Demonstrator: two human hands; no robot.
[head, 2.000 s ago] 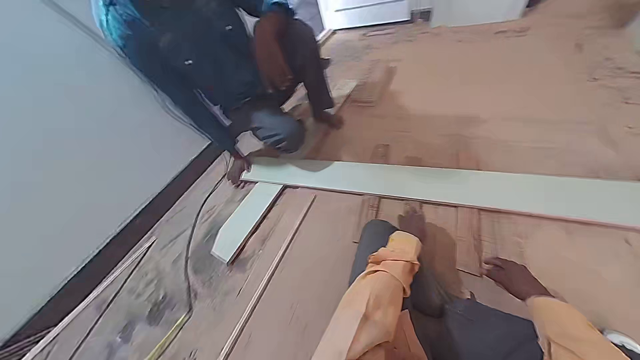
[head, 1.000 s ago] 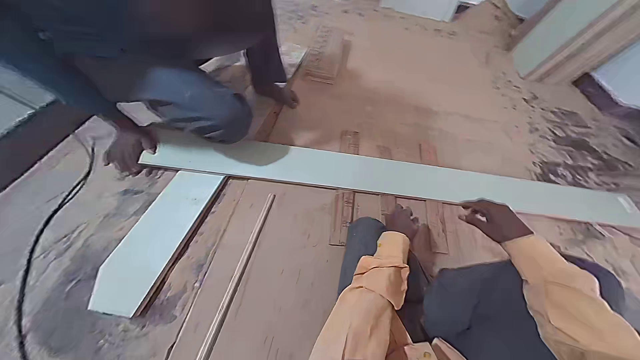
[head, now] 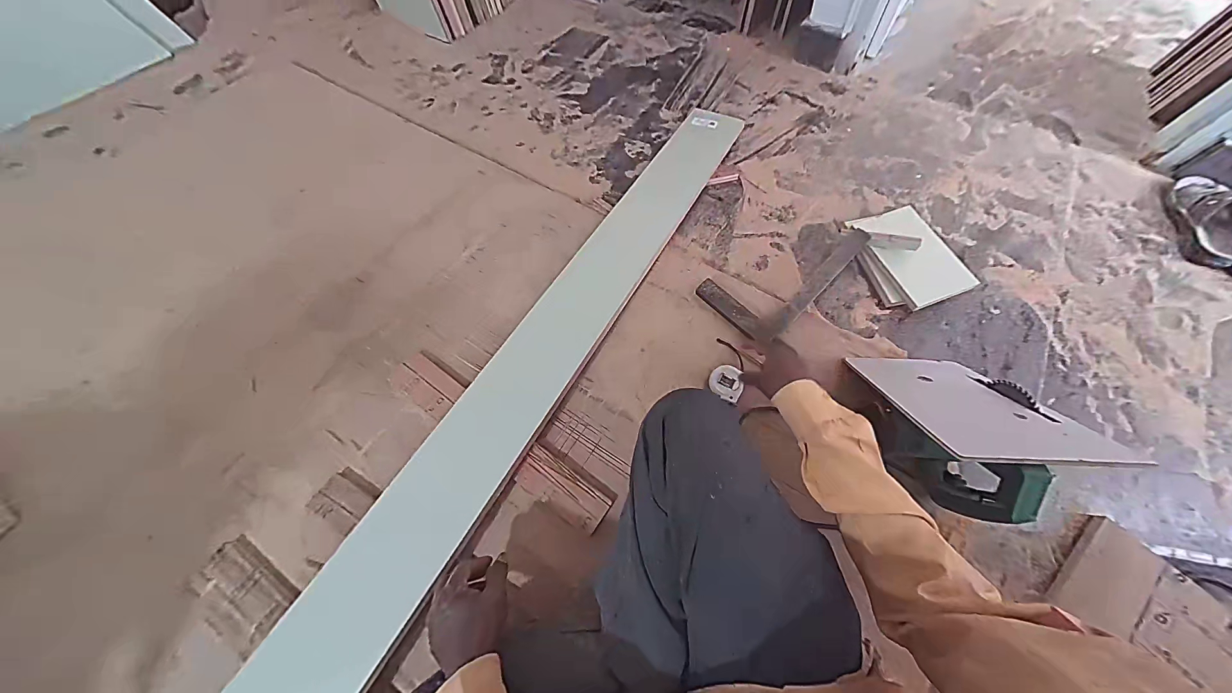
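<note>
A long pale green board (head: 539, 375) with a dark red edge lies diagonally across the floor, over several short wooden strips (head: 568, 481). My left hand (head: 467, 611) is beside the board's near right edge, fingers curled; whether something thin is between them cannot be told. Right of my knee, my right hand (head: 778, 368) is closed at the corner of an L-shaped tool that looks like a try square (head: 818, 289). A white tape measure (head: 725, 383) lies just left of that hand.
An upturned green circular saw (head: 996, 414), its blade poking through the base plate, stands to the right. Short pale boards (head: 919, 260) are stacked beyond it. Wood offcuts (head: 245, 587) lie at left, and a cardboard box (head: 1136, 597) is at lower right.
The view has swung far to the right, and the other person is out of it. My right hand has left its place near the board and closed on the square.
</note>
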